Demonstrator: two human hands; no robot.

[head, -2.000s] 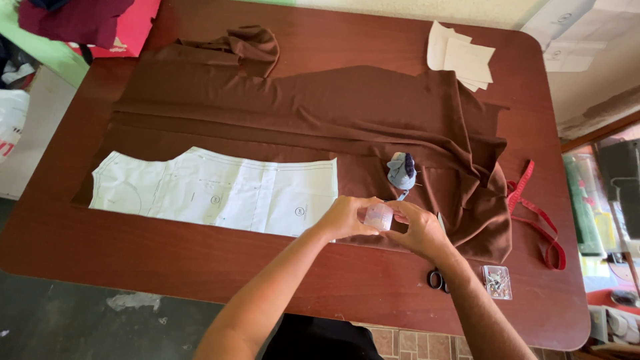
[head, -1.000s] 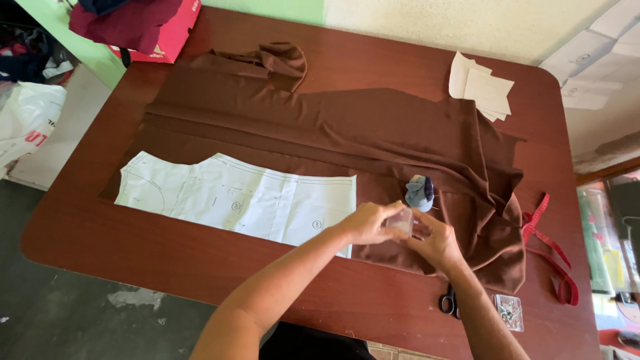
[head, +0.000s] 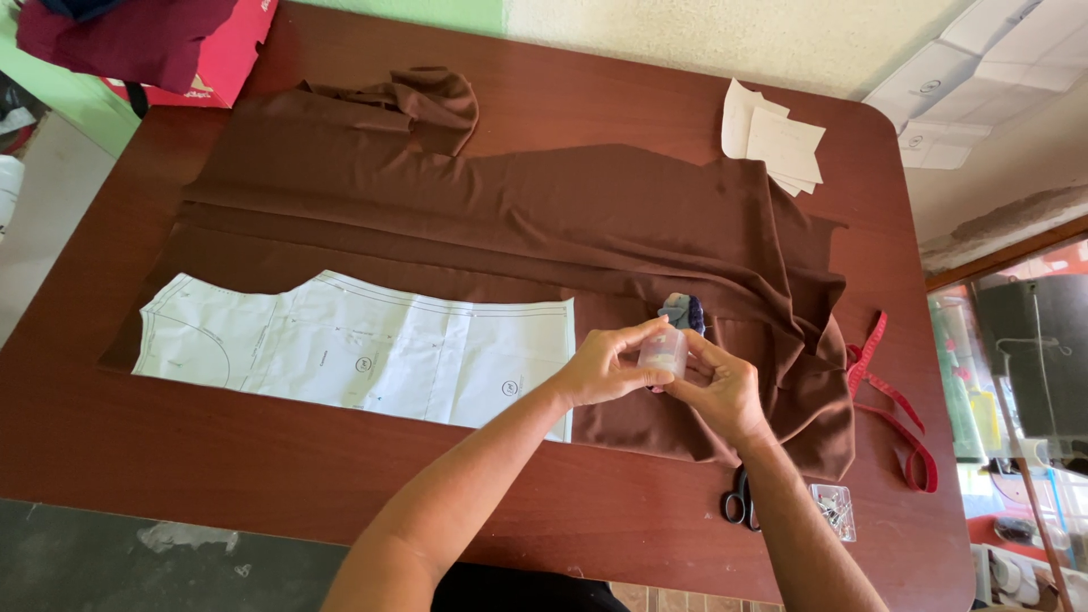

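Observation:
Between them, my left hand (head: pixel 608 365) and my right hand (head: pixel 721 380) hold a small translucent plastic container (head: pixel 663 352) above the brown fabric (head: pixel 544 212). What is inside it cannot be made out. Just behind the container lies a blue cloth bundle (head: pixel 682 311), partly covered by my fingers. A white paper sewing pattern (head: pixel 357 348) lies flat on the fabric to the left of my hands. Black-handled scissors (head: pixel 738 503) show beside my right forearm, their blades hidden. Right of that forearm sits a clear box of pins (head: pixel 835 510).
The fabric lies folded and rumpled across a reddish-brown wooden table (head: pixel 255 476). A red measuring tape (head: pixel 909 425) curls near the right edge. Cream paper pieces (head: pixel 778 136) lie at the back right. A red box (head: pixel 229 64) with maroon cloth on it stands at the back left.
Both hands stay on the container above the fabric, with small shifts of the fingers. The view has shifted slightly.

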